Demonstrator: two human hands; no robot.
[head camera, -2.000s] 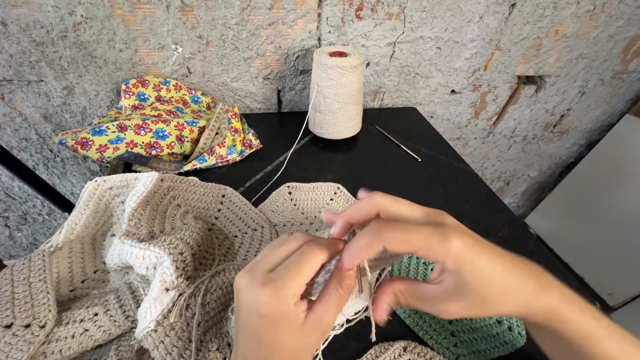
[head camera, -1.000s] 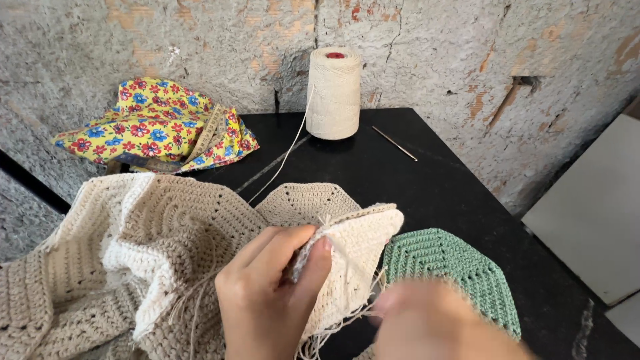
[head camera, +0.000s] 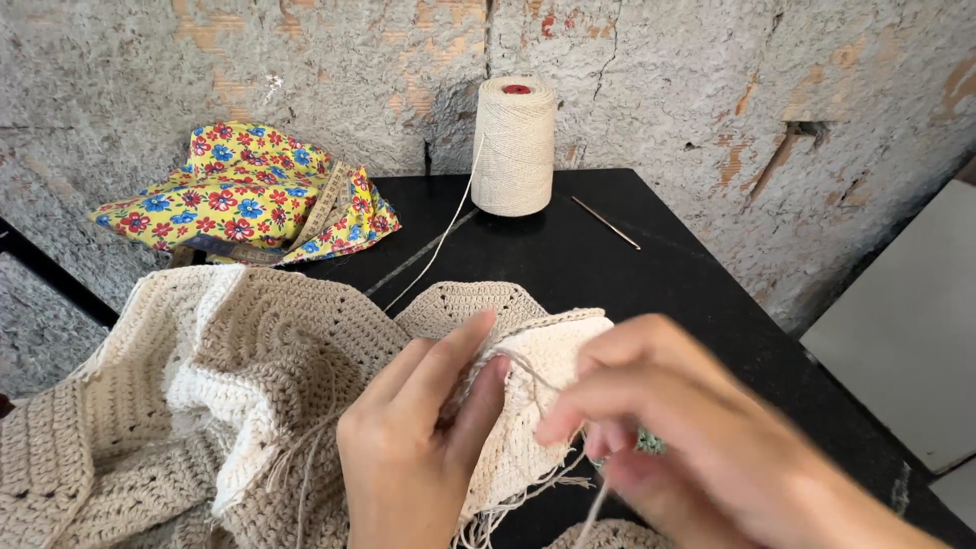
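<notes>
My left hand (head camera: 427, 427) pinches the edge of a cream crocheted piece (head camera: 526, 427), thumb in front. Loose yarn ends (head camera: 496, 526) hang from the piece's lower edge. To its right my right hand (head camera: 633, 412), partly blurred, grips a beige yarn strand (head camera: 534, 370) that runs from the held edge; whether a needle is between its fingers cannot be told. A large beige and white crocheted work (head camera: 320, 320) lies heaped at the left. Behind the hands is a beige crocheted panel (head camera: 457, 297). The green crocheted piece (head camera: 648, 442) is mostly hidden by my right hand.
A cone of cream yarn (head camera: 515, 152) stands at the back of the black table (head camera: 671, 267), its strand trailing forward. Right of it lies a metal crochet hook (head camera: 606, 223). Yellow floral fabric (head camera: 229, 191) with a measuring tape (head camera: 324, 202) sits back left, by the rough wall.
My right hand first worked close at my left fingers, then swept down and right in a blur; now it is back up beside the cream piece, covering most of the green one.
</notes>
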